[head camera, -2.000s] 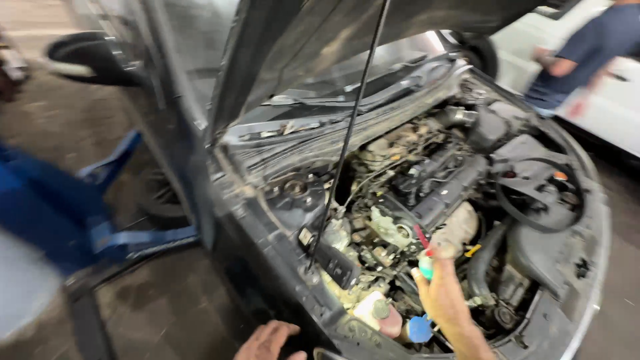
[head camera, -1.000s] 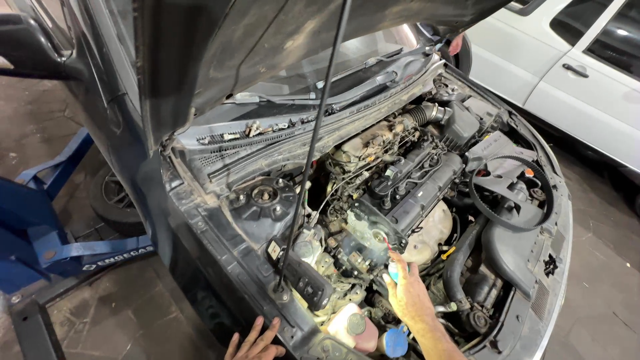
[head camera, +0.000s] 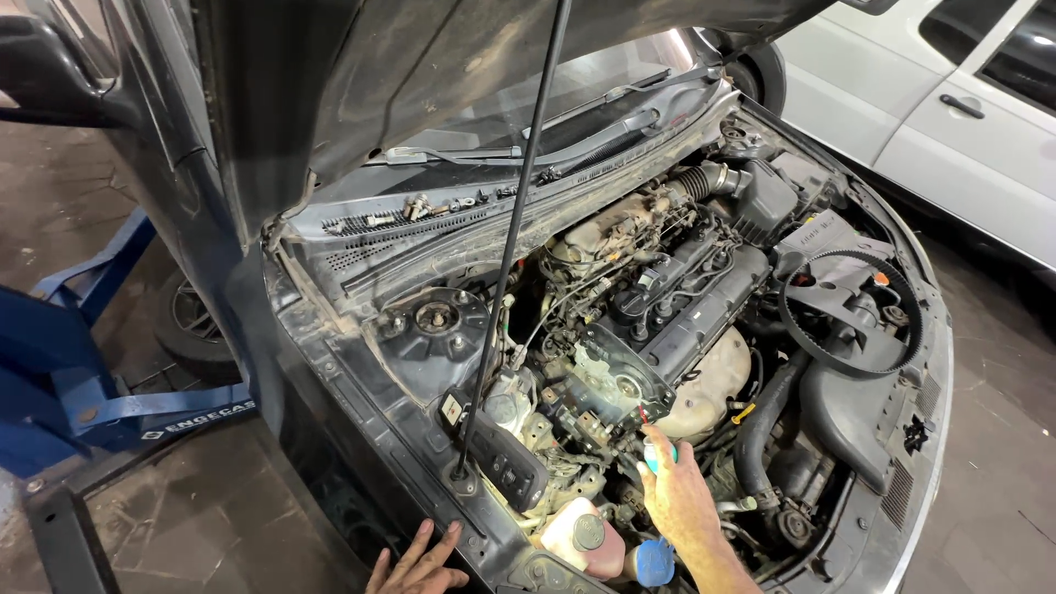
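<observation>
My right hand (head camera: 681, 499) is closed around a small spray can (head camera: 659, 455) with a teal and white body, mostly hidden by the fingers. A red nozzle piece at its top points at the exposed timing end of the engine (head camera: 615, 384), beside the black engine cover (head camera: 693, 289). My left hand (head camera: 418, 565) rests with spread fingers on the car's dark fender edge, holding nothing. Between the hands are a pinkish fluid reservoir (head camera: 601, 549) with a grey cap and a blue cap (head camera: 654, 563).
A prop rod (head camera: 516, 223) holds up the hood. A toothed timing belt (head camera: 914, 330) lies over the front right of the bay. Loose bolts (head camera: 419, 206) sit on the cowl. A blue lift arm (head camera: 165, 404) and a wheel (head camera: 194, 322) are at left, a white car (head camera: 899, 107) at right.
The view has shifted noticeably. The person in a dark shirt seen beside the white car two seconds ago is out of view. My right hand still holds the can over the engine.
</observation>
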